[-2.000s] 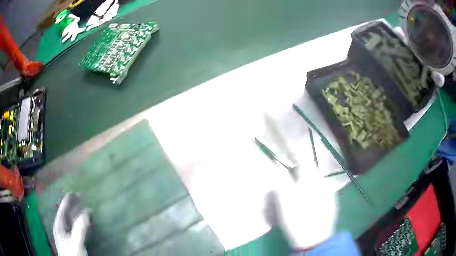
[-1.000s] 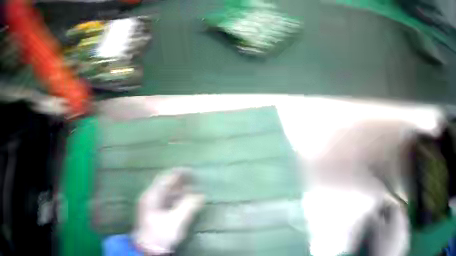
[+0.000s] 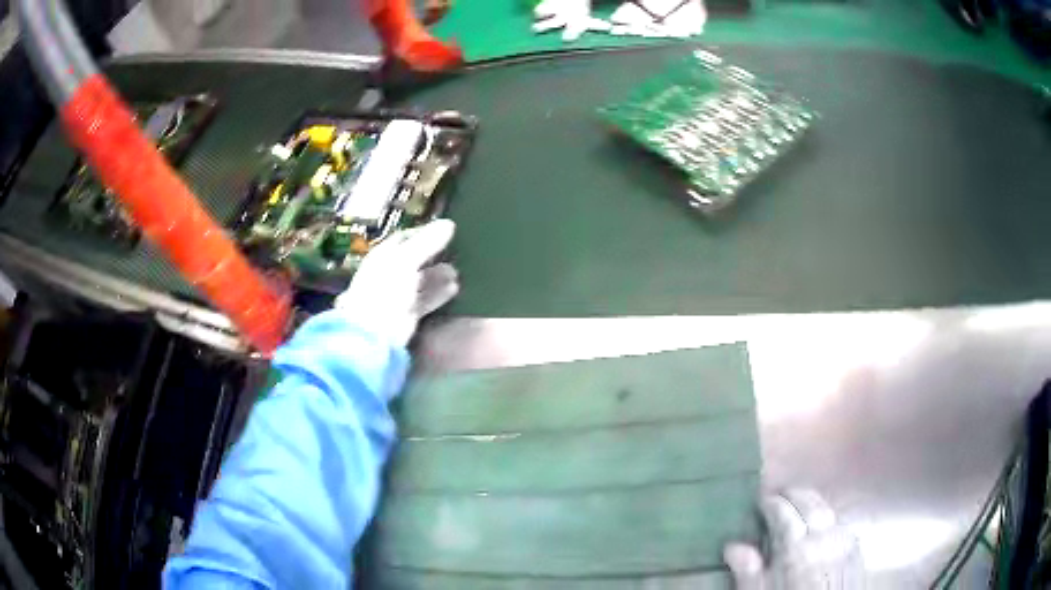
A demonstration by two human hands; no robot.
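Observation:
A black carrier tray (image 3: 463, 138) lies on the conveyor at upper left. It holds a circuit board with yellow parts and a long white heatsink (image 3: 384, 169). My left hand (image 3: 403, 277), in a white glove, is at the tray's near right corner, with the fingers over its edge. The glove hides whether the fingers grip it. My right hand (image 3: 795, 542), gloved and slightly blurred, is at the bottom, by the right edge of the green work mat (image 3: 576, 461). Its fingers are apart and nothing shows in it.
A green circuit board (image 3: 720, 127) lies on the conveyor belt (image 3: 922, 196), solder side up. An orange-wrapped post (image 3: 173, 219) crosses at left, near another carrier (image 3: 184, 115). Black racks (image 3: 173, 415) stand at lower left. White gloves (image 3: 657, 17) lie beyond the belt. Thin green strips (image 3: 985, 530) show at right.
The view has swung left. My left hand has moved from over the mat to the carrier's corner. My right hand has moved from the strips and parts bins to the mat's right edge.

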